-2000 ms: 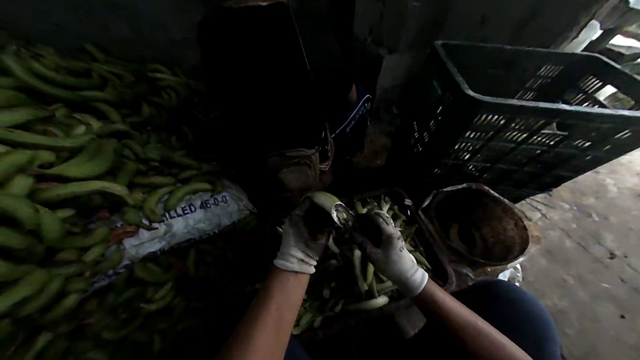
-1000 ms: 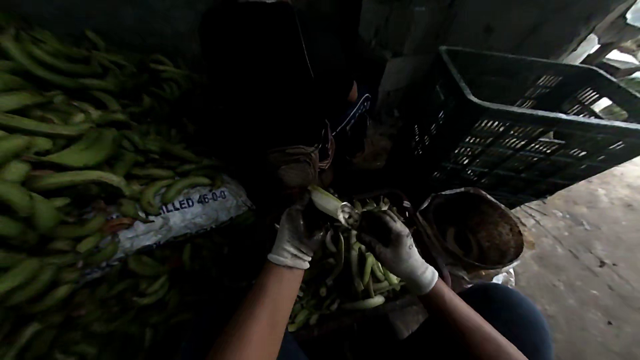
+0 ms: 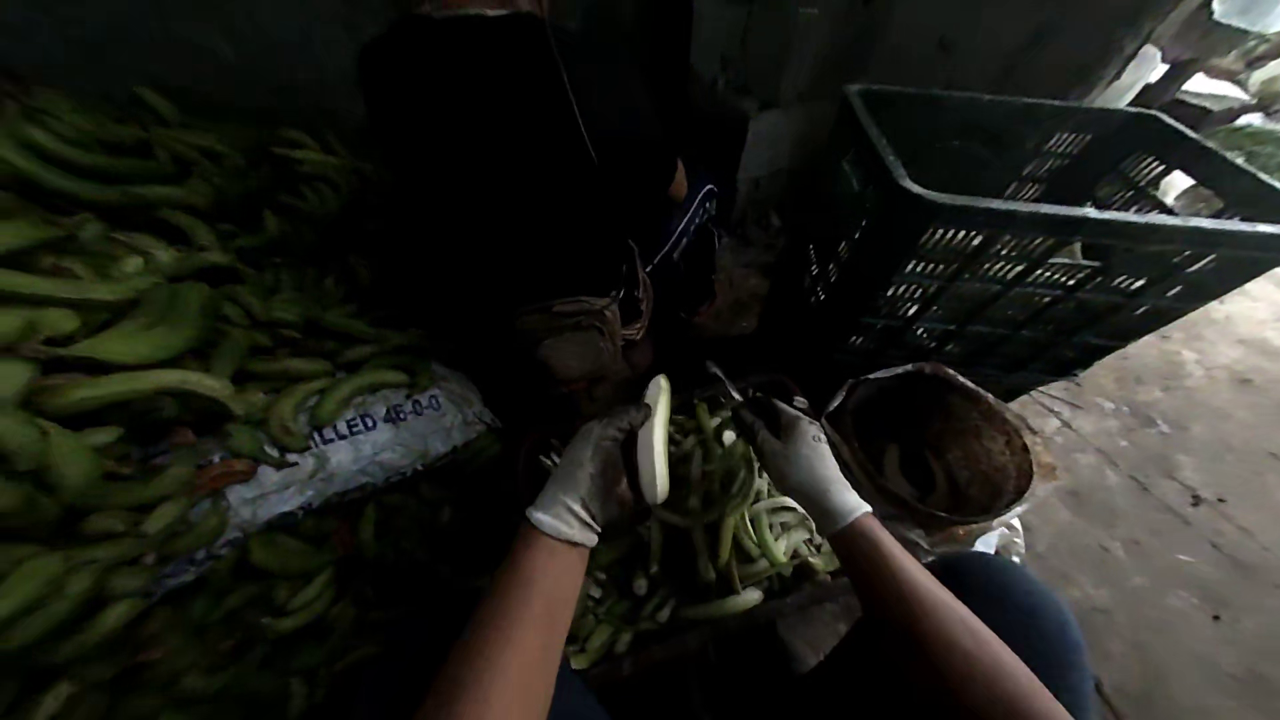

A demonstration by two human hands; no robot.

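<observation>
My left hand [image 3: 597, 468], in a white glove with dark fingers, holds a pale peeled green banana or plantain [image 3: 655, 440] upright. To its right, my right hand [image 3: 797, 452], gloved the same way, is closed on a small knife [image 3: 722, 380] whose blade points up and left, apart from the fruit. Beneath both hands lies a heap of green peel strips [image 3: 745, 510], with a pale fruit [image 3: 722, 605] at its near edge. The container under the heap is mostly hidden in shadow.
Green bananas or plantains [image 3: 140, 390] are piled at left, around a printed white sack [image 3: 365, 440]. A round rusty container [image 3: 930, 445] holds pale pieces at right, before a dark plastic crate [image 3: 1060, 250]. A person in dark clothing [image 3: 490, 180] is across from me.
The fruit in my left hand now stands upright and shows a long pale side. My right hand has moved away from it, to the right, and the knife blade shows.
</observation>
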